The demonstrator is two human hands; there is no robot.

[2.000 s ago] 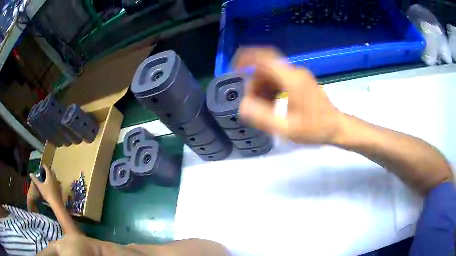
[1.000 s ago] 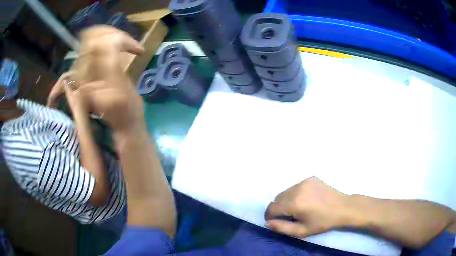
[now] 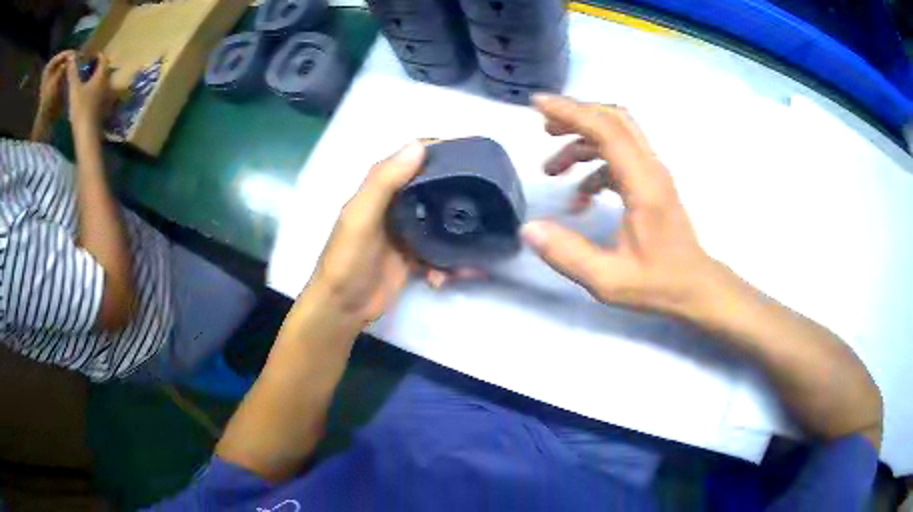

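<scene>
A dark grey plastic housing (image 3: 459, 205) is held above the white foam sheet (image 3: 340, 210), its hollow side facing me with a round centre boss showing inside. My left hand (image 3: 372, 235) grips it from the left and below. My right hand (image 3: 626, 215) is at its right, fingers spread and slightly blurred. The thumb tip is close to the housing's right edge; I cannot tell if it touches. I see nothing in the right hand.
Stacked housings (image 3: 516, 45) stand at the sheet's far edge. Loose housings (image 3: 305, 70) sit on the green bench top (image 3: 215, 165). A blue bin (image 3: 801, 50) is at far right. At left, a person in a striped shirt (image 3: 60, 240) works at a cardboard tray (image 3: 170, 100).
My left hand has come from the neighbour's side to over the sheet and now holds a housing. My right hand has risen from the sheet's near edge and opened. The view has shifted.
</scene>
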